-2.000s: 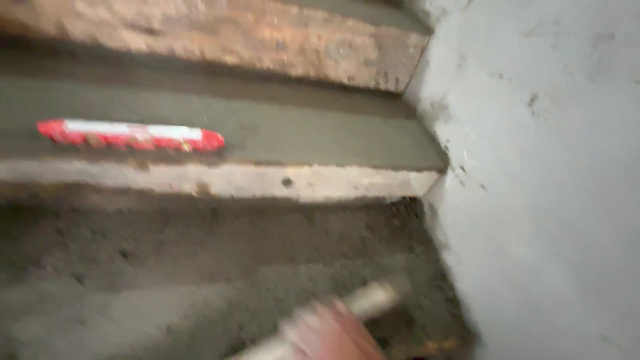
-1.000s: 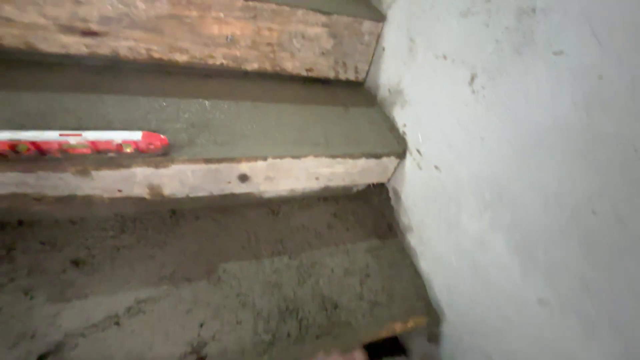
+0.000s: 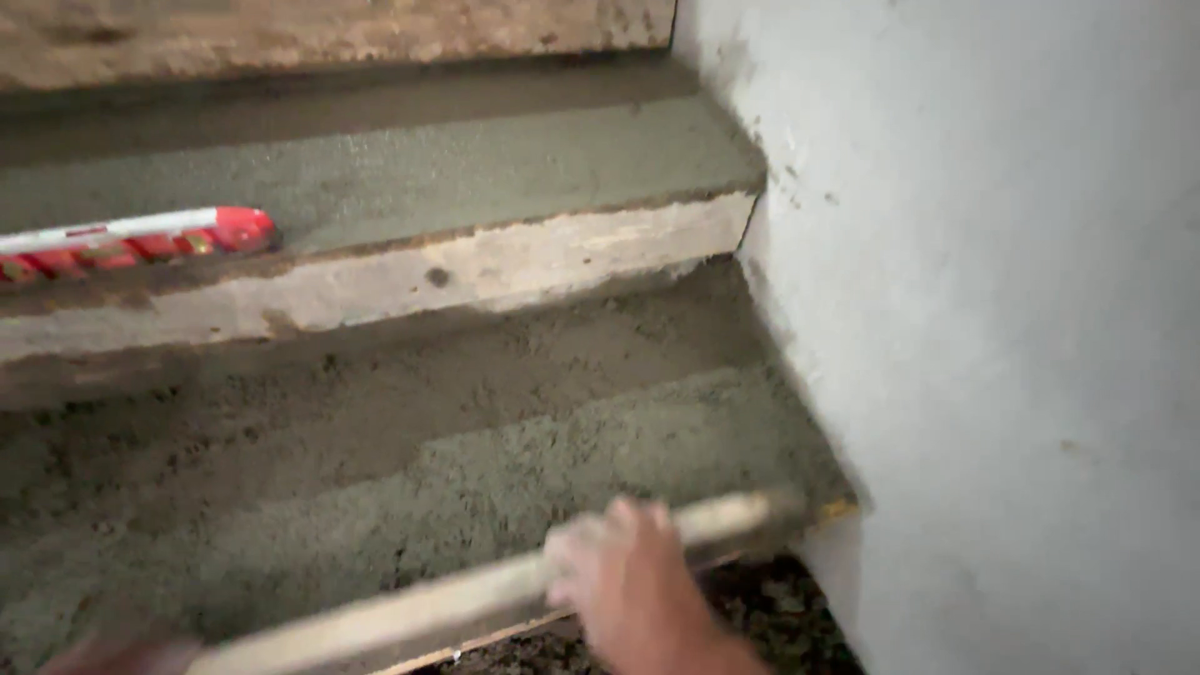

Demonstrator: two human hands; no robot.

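My right hand (image 3: 623, 581) is closed around a pale wooden strip (image 3: 403, 614), a little short of its right end. My left hand (image 3: 122, 656), blurred and cut off at the lower left, is at the strip's other end; its fingers are mostly hidden. The strip lies along the front edge of the lower concrete step (image 3: 581, 450), whose surface is wet, rough and pitted. On the smoother step above (image 3: 525, 155) rests a red and white tool (image 3: 141, 239), possibly a spirit level, partly out of view.
A wooden form board (image 3: 525, 248) fronts the upper step, and another board (image 3: 356, 33) stands behind it. A grey plastered wall (image 3: 994, 309) bounds the steps on the right. Dark rubble (image 3: 778, 600) shows below the lower step's front edge.
The strip and both hands are now at the lower step's front edge; one second ago the strip was out of view. The view has shifted.
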